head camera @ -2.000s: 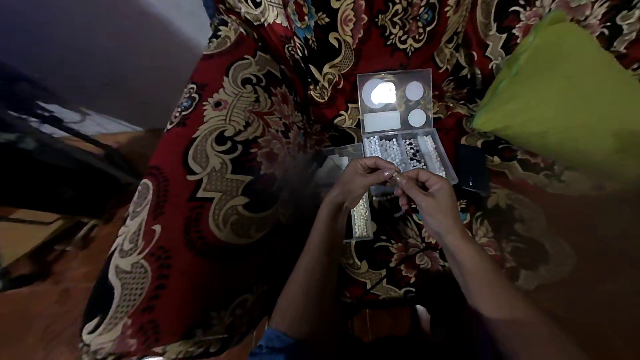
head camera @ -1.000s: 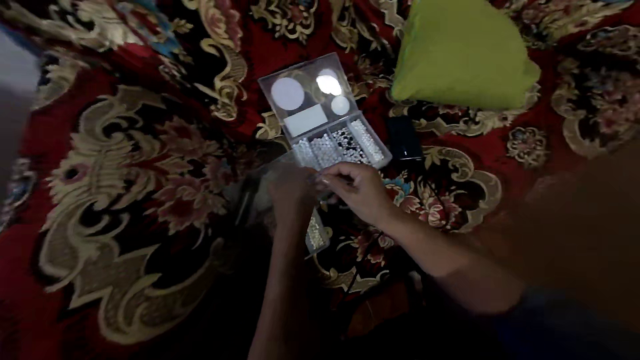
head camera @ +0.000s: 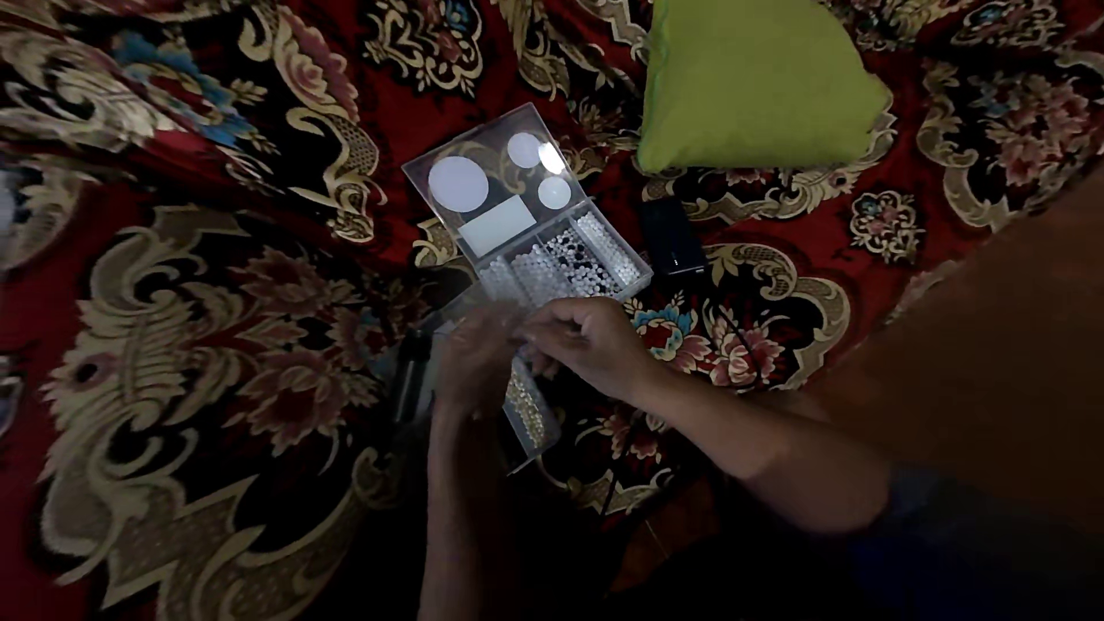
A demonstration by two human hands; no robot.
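My left hand (head camera: 474, 358) is blurred, its fingertips close to those of my right hand (head camera: 591, 345), whose thumb and forefinger are pinched together. Anything held between them is too small and dim to make out. Just beyond the hands lies a clear plastic compartment box (head camera: 642, 280) with its lid (head camera: 492, 142) raised. White beads (head camera: 539, 272) and mixed black-and-white beads (head camera: 582, 263) fill separate compartments. Partly hidden below my hands, a second clear container holds gold-coloured beads (head camera: 524, 404).
A patterned red and black fabric (head camera: 345, 250) lies under everything. Right of the bead box is a dark rectangular object (head camera: 673, 237). A lime-green cushion (head camera: 759, 86) rests at the top right. Brown floor (head camera: 975, 345) shows at the right.
The view has swung strongly, shifting the scene. My two hands stay close together in front of the bead box throughout.
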